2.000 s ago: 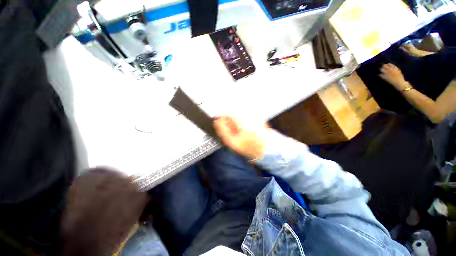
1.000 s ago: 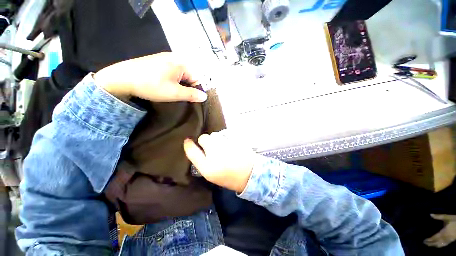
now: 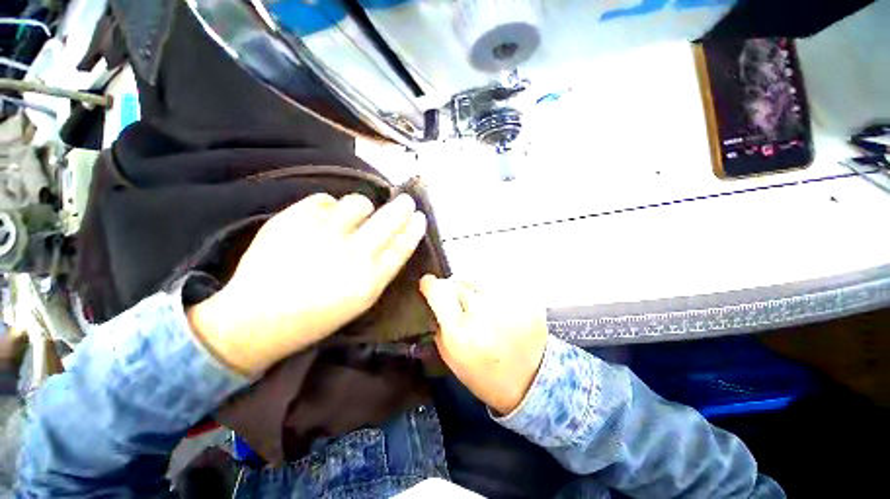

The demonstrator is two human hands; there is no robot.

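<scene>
The dark garment body (image 3: pixel 224 146) lies heaped at the left of the machine table and runs down to my lap. An olive-brown piece (image 3: pixel 395 312) lies at its right edge, by the needle area. My left hand (image 3: pixel 322 263) lies on the cloth, its fingertips pressing near the presser foot (image 3: pixel 415 180). My right hand (image 3: pixel 488 331) pinches the right edge of the brown piece between thumb and finger, nearer the table's front edge. A purplish-brown flap (image 3: pixel 322 400) hangs below my left hand. The needle tip cannot be made out.
The sewing machine's pale knob (image 3: pixel 498 34) stands above the work. A phone (image 3: pixel 756 107) lies on the table at the right, with dark tool handles (image 3: pixel 873 141) beyond it. The ruler-marked table edge (image 3: pixel 722 317) curves along the front. A blue object (image 3: pixel 712 375) is below it.
The view has moved closer to the machine. My left hand has turned from pinching the cloth to lying over it. The dark cloth is spread further up, and my right hand still holds the edge.
</scene>
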